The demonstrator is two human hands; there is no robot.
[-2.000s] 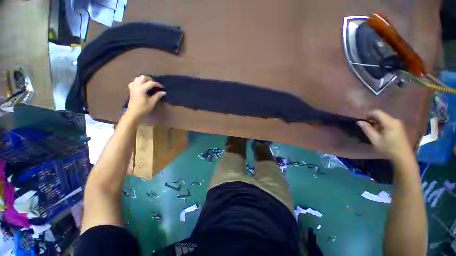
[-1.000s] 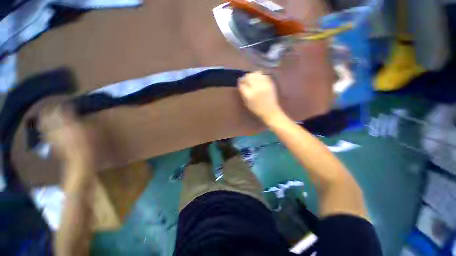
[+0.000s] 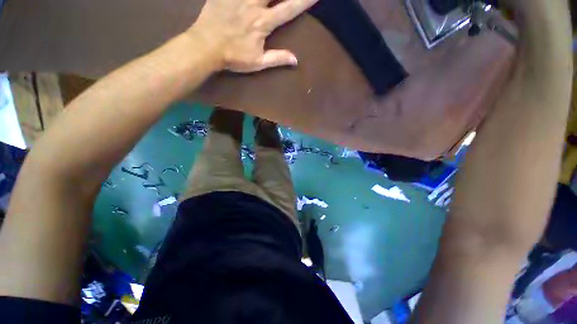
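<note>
A dark strip [image 3: 364, 47] lies on the brown table cover [image 3: 341, 117], one squared end toward the table's front edge; its other end runs out at the top edge. My left hand [image 3: 243, 31] is flat and palm down on the cover, left of the strip, thumb and fingers apart. One finger reaches toward the strip by the top edge; I cannot tell if it touches. The steam iron [image 3: 440, 19] is partly cut off at the top right. My right forearm passes right of it and leaves the frame at the top; the right hand is out of the picture.
The table's front edge runs above my legs. Below is the green floor [image 3: 354, 221] with dark and white scraps. A blue tray [image 3: 436, 177] with dark material is under the table's right corner. A wooden item [image 3: 44, 101] is at the left.
The strip no longer spans both hands; it lies on the table. The left hand has flattened on the cover. The right hand has let go of the strip and moved up out of view.
</note>
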